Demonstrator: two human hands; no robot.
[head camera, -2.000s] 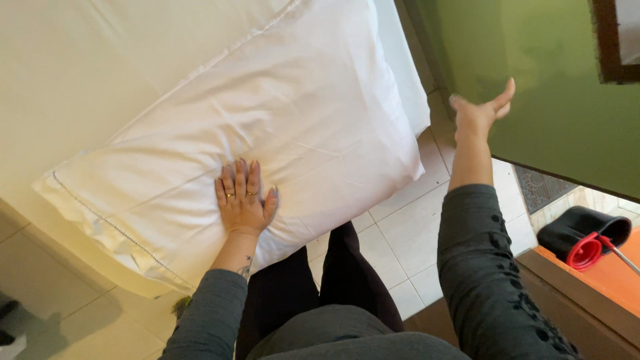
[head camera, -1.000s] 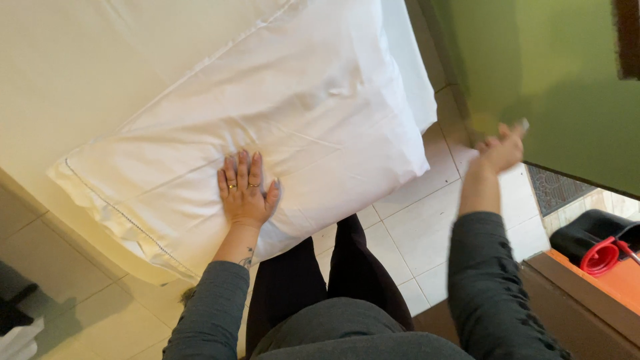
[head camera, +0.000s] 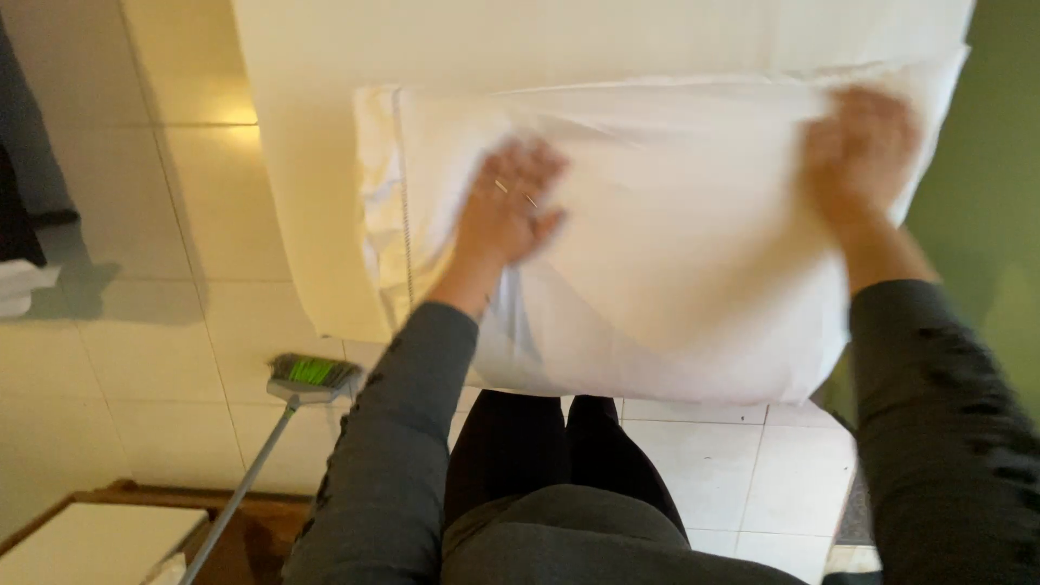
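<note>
A pillow in a white pillowcase (head camera: 666, 244) lies across the near end of a bed with a white sheet (head camera: 309, 162). My left hand (head camera: 512, 199), with rings on it, rests palm down on the left part of the pillow, fingers somewhat spread and blurred. Over the pillow's far right corner is my right hand (head camera: 861, 154), strongly blurred; whether it touches or pinches the cloth cannot be told. A stitched hem runs down the pillowcase's left end, where the fabric lies loose and wrinkled.
A broom (head camera: 309, 374) with green and grey bristles stands at the lower left on the tiled floor (head camera: 691, 455). Near it is a wooden piece of furniture (head camera: 122, 496) with a white top. A green wall (head camera: 983, 203) rises at the right, and dark and white cloth shows far left.
My right hand has come from beside the green wall onto the pillow's far right corner. My left hand remains on the pillow. The view has turned, bringing the broom into sight.
</note>
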